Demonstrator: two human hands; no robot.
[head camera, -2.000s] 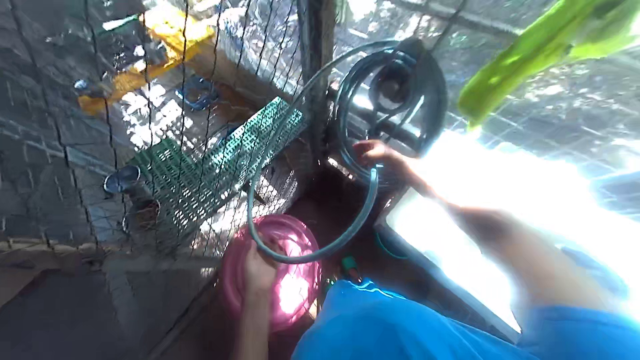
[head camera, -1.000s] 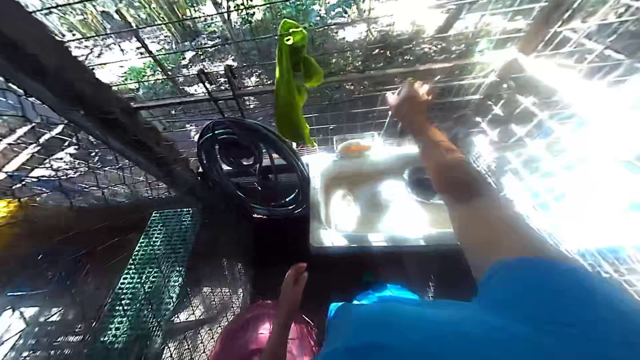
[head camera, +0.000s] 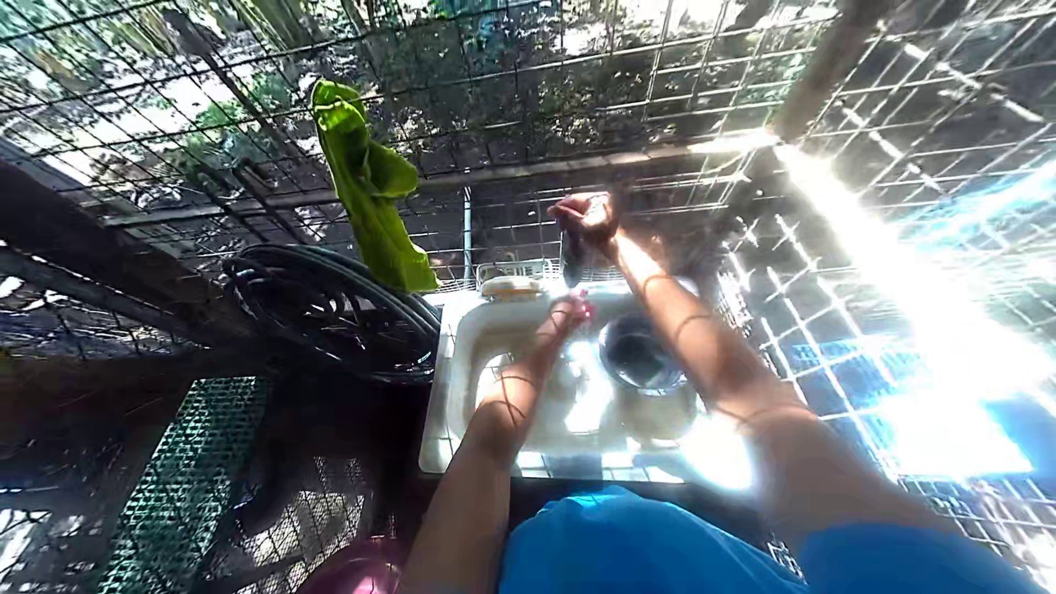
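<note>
My left hand (head camera: 571, 310) reaches over the far part of a white sink (head camera: 450, 388), its fingers small and blurred, so I cannot tell whether it holds anything. My right hand (head camera: 587, 216) is raised above the sink's back edge, fingers curled, with a dark elongated thing (head camera: 571, 260) just below it that I cannot identify. A round metal bowl (head camera: 639, 353) sits in the right part of the sink, below my right forearm. On the back rim lies a pale, yellowish thing (head camera: 510, 287), perhaps a sponge or soap.
A coiled dark hose (head camera: 330, 305) hangs left of the sink, beside a green cloth (head camera: 363, 181) on the wire mesh. A green perforated plastic panel (head camera: 194, 478) and a pink basin (head camera: 359, 569) are lower left. Wire fencing and bars surround the sink.
Two seconds ago my hands were at the hose and the pink basin; the hose end is let go. My left hand has since moved from beside the basin to over the sink. The view has swung right.
</note>
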